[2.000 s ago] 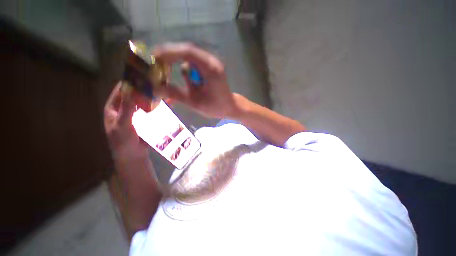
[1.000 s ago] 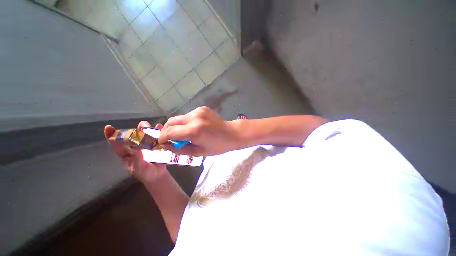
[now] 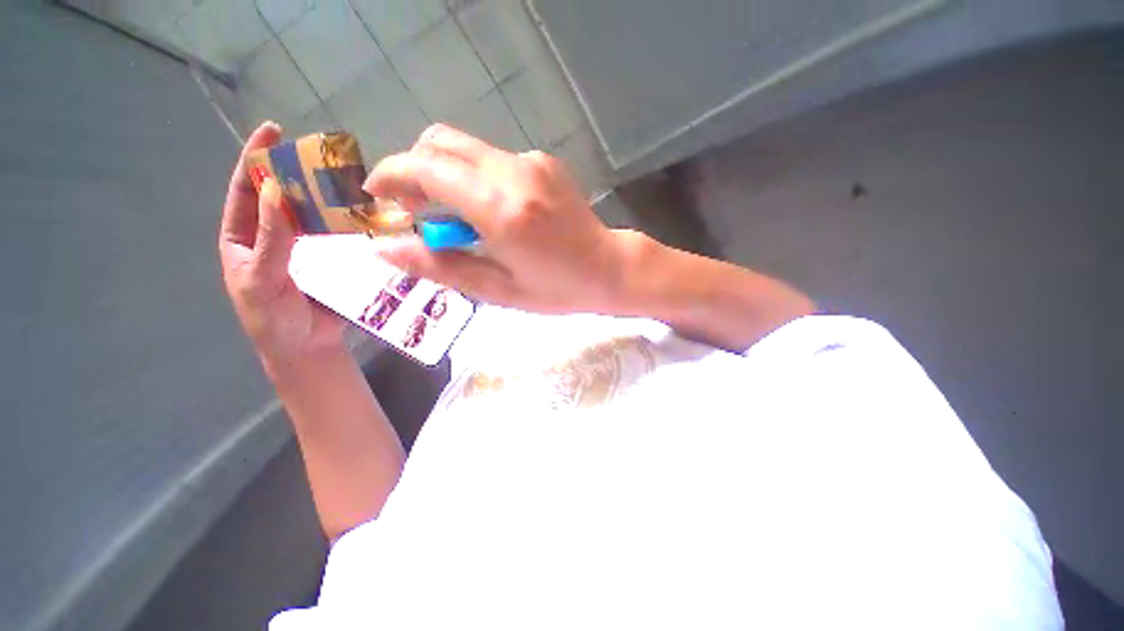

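Observation:
My left hand holds the gold and dark blue cigarette pack and, below it, the smartphone. The phone's bright white screen shows several small reddish-purple pictures. My right hand holds the lighter, whose bright blue end shows between the fingers. Its bent fingertips are at the pack's right end, over the phone's upper edge; what they pinch there is hidden. Shiny gold foil or lid shows at that end of the pack. No cigarette is clearly seen.
Pale square floor tiles lie beyond the hands at the top. Grey wall surfaces stand at the left and right. My white shirt, with a brownish print, fills the lower middle.
Both hands have risen in the picture. The pack has turned its broad face to view, and the phone is tilted with more of its screen showing. The lighter stays in my right hand.

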